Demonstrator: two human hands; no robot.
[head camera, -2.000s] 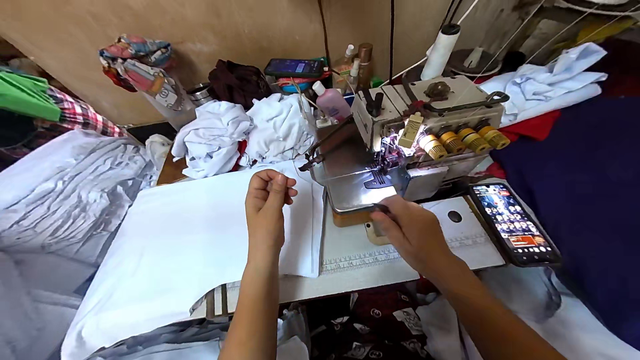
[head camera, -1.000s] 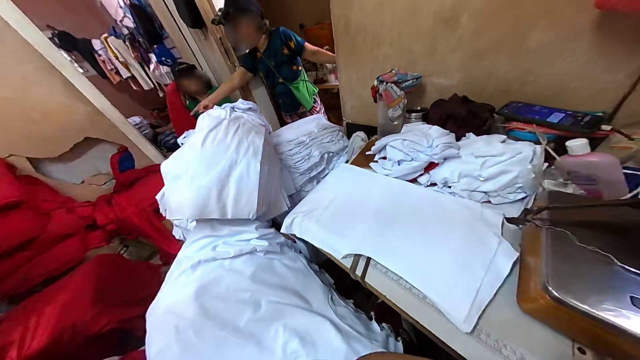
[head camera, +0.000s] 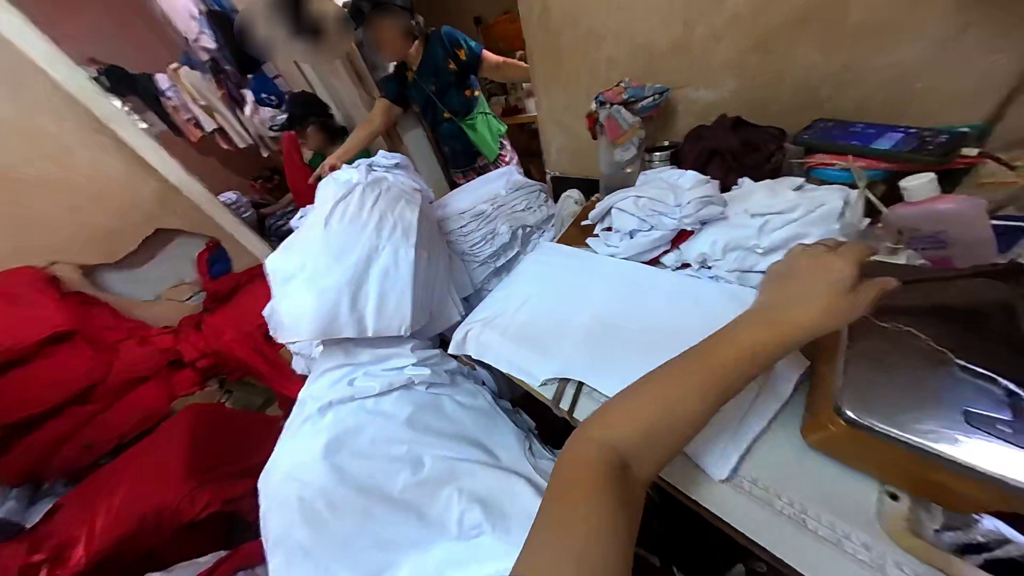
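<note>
My left hand (head camera: 824, 284) reaches across the table, its fingers slightly bent beside the sewing machine's metal bed (head camera: 928, 400). Whether it touches anything is unclear. Under and beside my forearm lies a flat stack of white fabric pieces (head camera: 592, 308), its lower corner near the machine. Two crumpled heaps of white cloth, one at the back (head camera: 660, 208) and another nearer my hand (head camera: 784, 220), sit behind it. My right hand is out of the frame.
Tall piles of white cloth (head camera: 360, 256) stand left of the table, with red fabric (head camera: 144, 448) beyond. A pink bottle (head camera: 944, 228) and a phone (head camera: 880, 140) are at the back right. Two people are behind the piles; one person's hand (head camera: 324, 168) rests on the tallest pile.
The view has swung left since the oldest frame. My left hand, out of view one second ago, now extends over the table beside the machine. My right hand has left the view.
</note>
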